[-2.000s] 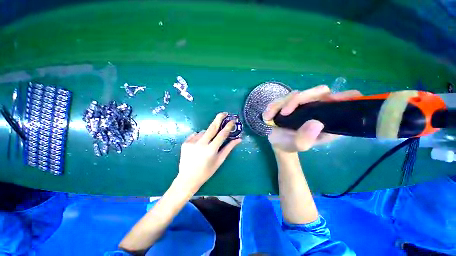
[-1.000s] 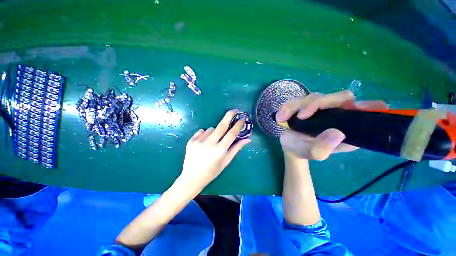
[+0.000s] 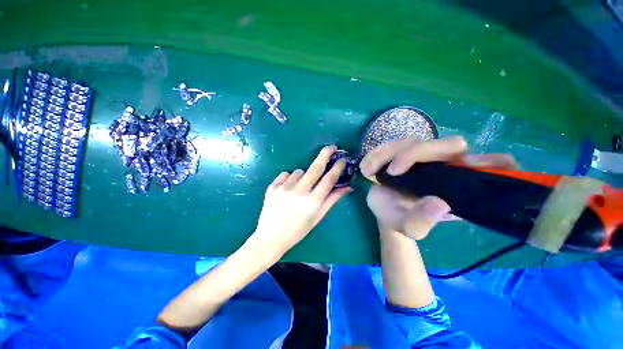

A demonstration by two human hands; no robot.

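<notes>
My left hand (image 3: 290, 201) holds a small round dark housing (image 3: 343, 168) on the green bench under its fingertips, which partly cover it. My right hand (image 3: 410, 184) grips an orange and black electric screwdriver (image 3: 492, 201) with a pale tape band, lying nearly level. Its front end is at the right side of the housing; the bit tip and any screw on it are too small to tell. A round dish of grey screws (image 3: 399, 127) sits just behind my right fingers, partly covered by them.
Left on the bench are a loose heap of silvery-dark parts (image 3: 156, 146), several separate pieces (image 3: 272, 102) and a panel of blue-white rows (image 3: 54, 143). Clear plastic (image 3: 491, 128) lies right of the dish. A black cord (image 3: 478, 263) hangs near the bench edge.
The screwdriver's front end has moved left, from over the screw dish to beside the housing, and its rear has swung toward me. My left hand keeps its hold.
</notes>
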